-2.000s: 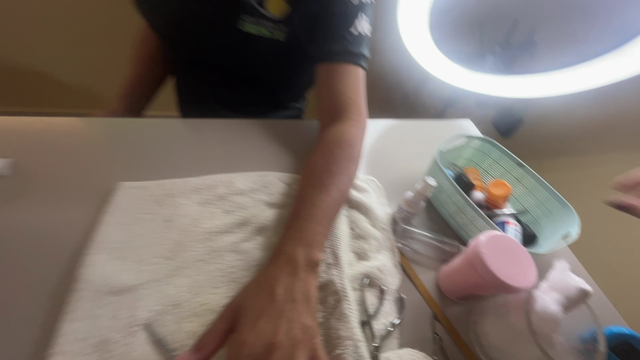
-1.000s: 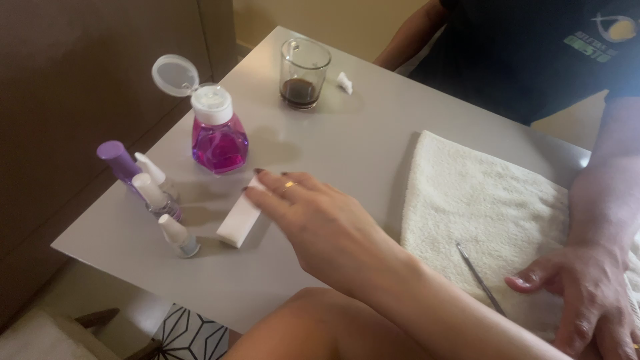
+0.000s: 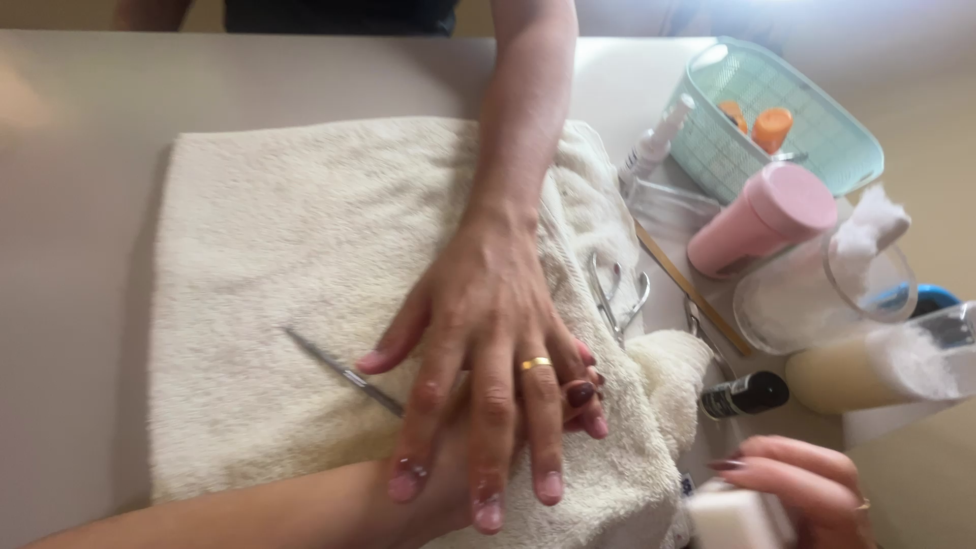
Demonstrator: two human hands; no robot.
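Another person's hand (image 3: 496,305), with a gold ring, lies palm down with fingers spread over a cream towel (image 3: 252,213). Beneath it is my left hand (image 3: 459,471), mostly hidden, its dark-nailed fingertips curled around the little-finger side. At the bottom right, my right hand (image 3: 808,484) grips a white block (image 3: 730,520), which looks like a nail buffer and is blurred. White specks show on the other person's fingertips. A metal cuticle pusher (image 3: 343,371) lies on the towel, left of the hands.
Metal nippers (image 3: 616,301) rest on the towel's right side. Beyond are a wooden stick (image 3: 690,286), a black-capped small bottle (image 3: 746,395), a pink container (image 3: 762,217), a clear jar with cotton (image 3: 793,301), a spray bottle (image 3: 659,141) and a mint basket (image 3: 705,156).
One second ago my right hand was on the white block beside the purple bottle; now it holds the block right of the towel. My left hand has come under the other person's hand. The view has swung right.
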